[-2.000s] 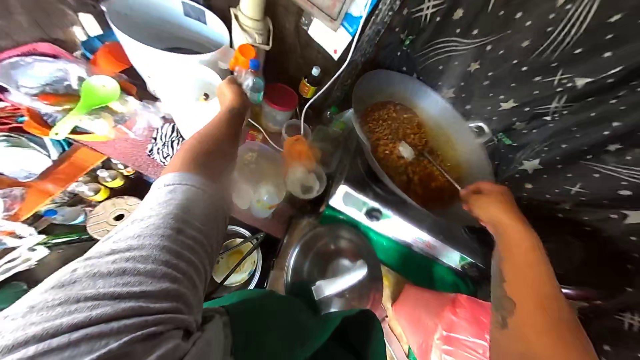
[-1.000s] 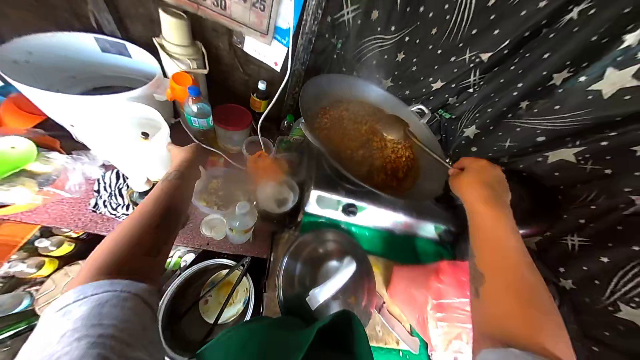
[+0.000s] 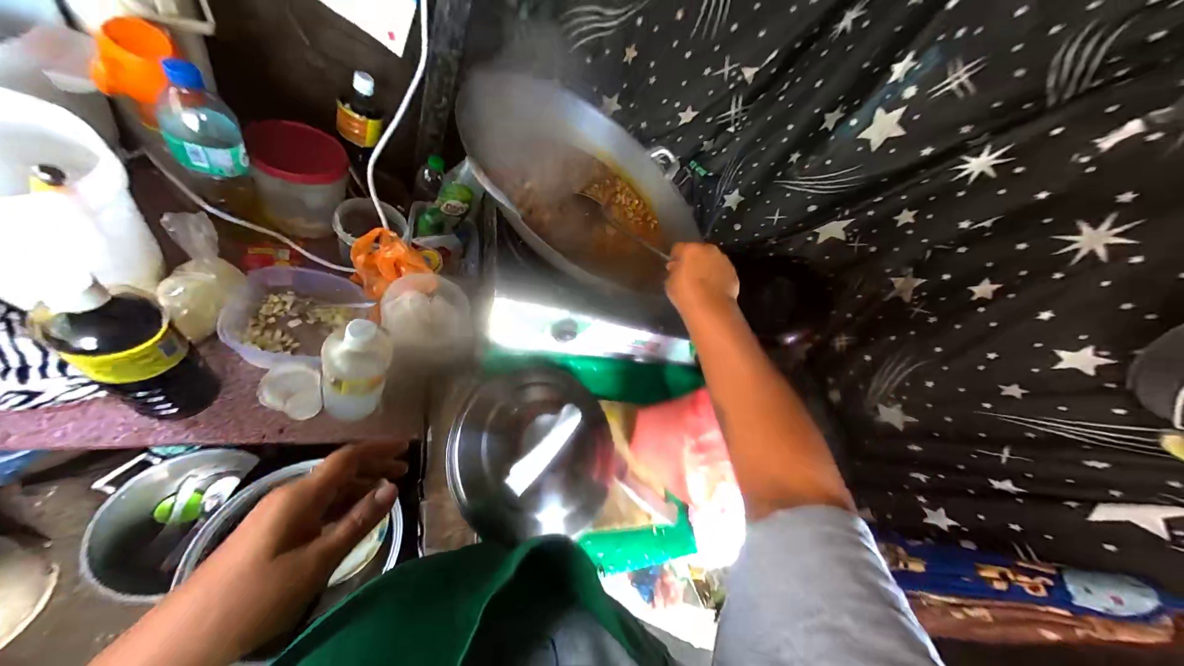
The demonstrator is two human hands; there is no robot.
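My right hand (image 3: pixel 703 277) is closed on the thin handle of a metal ladle (image 3: pixel 634 233), whose bowl dips into brown, steaming food (image 3: pixel 629 208) in a large metal wok (image 3: pixel 546 106). The wok stands on a gas stove (image 3: pixel 592 333). My left hand (image 3: pixel 324 509) holds nothing, its fingers apart, above a metal pot (image 3: pixel 393 546) and just below the shelf edge. Nearest to it on the shelf stand a white-capped plastic bottle (image 3: pixel 356 370), small round lids (image 3: pixel 291 390) and a clear bowl of chopped pieces (image 3: pixel 268 338).
A shiny metal basin (image 3: pixel 472 462) lies below the stove. On the left shelf are a dark sauce bottle (image 3: pixel 139 361), a blue-capped bottle (image 3: pixel 202 134), a red-lidded tub (image 3: pixel 296 176) and an orange bag (image 3: pixel 384 259). A white cord (image 3: pixel 398 120) hangs there. Star-patterned black cloth (image 3: pixel 980 259) covers the right side.
My left hand has come from beside the white container down to the pot below the shelf. The ladle has moved within the wok, still in my right hand.
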